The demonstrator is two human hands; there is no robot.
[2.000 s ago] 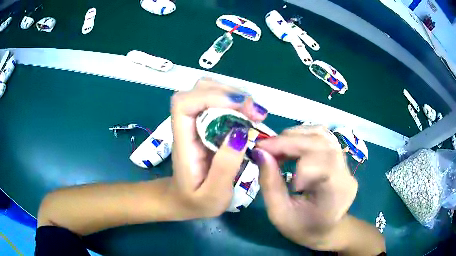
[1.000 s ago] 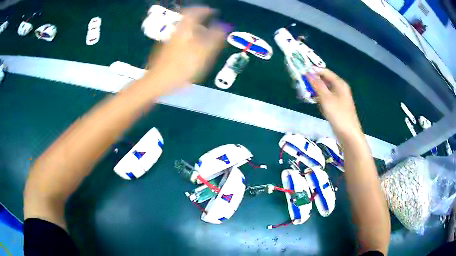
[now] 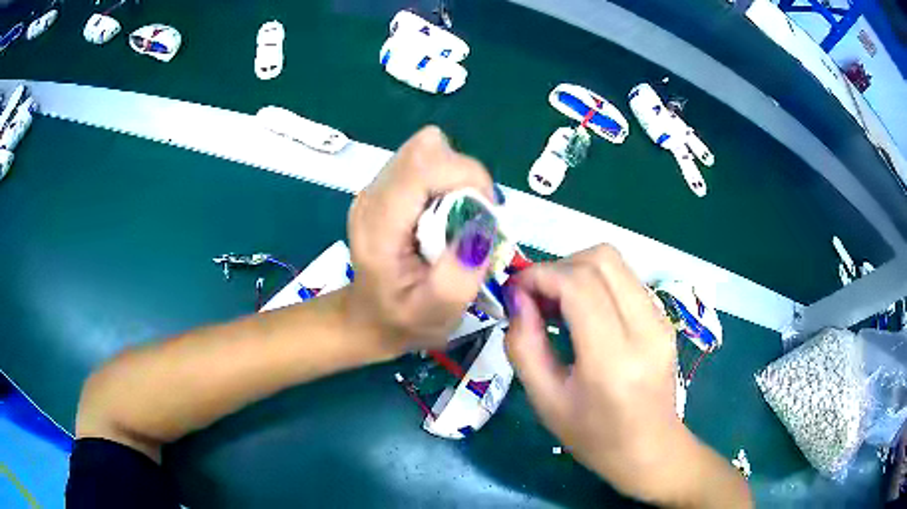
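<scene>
My left hand (image 3: 408,249) grips a white car shell (image 3: 434,227) with a green circuit board (image 3: 467,214) in it, thumb pressed on the board. My right hand (image 3: 597,368) pinches at the shell's near right side, by the red wires (image 3: 520,261); its fingertips hide what exactly they hold. Another white shell (image 3: 475,398) with blue and red marks lies on the dark green bench just below the hands. A further shell (image 3: 316,274) lies partly behind my left forearm.
A pale metal rail (image 3: 199,131) crosses behind the hands, with a white base plate (image 3: 301,129) on it. Beyond, the conveyor carries several shells, including a stacked group (image 3: 425,55). A wired shell (image 3: 691,315) lies right of my right hand. A clear bag of small parts (image 3: 820,398) sits at the right.
Both hands have come back from over the conveyor to the middle and now hold a shell together. A wired shell my right hand touched on the conveyor is gone from there.
</scene>
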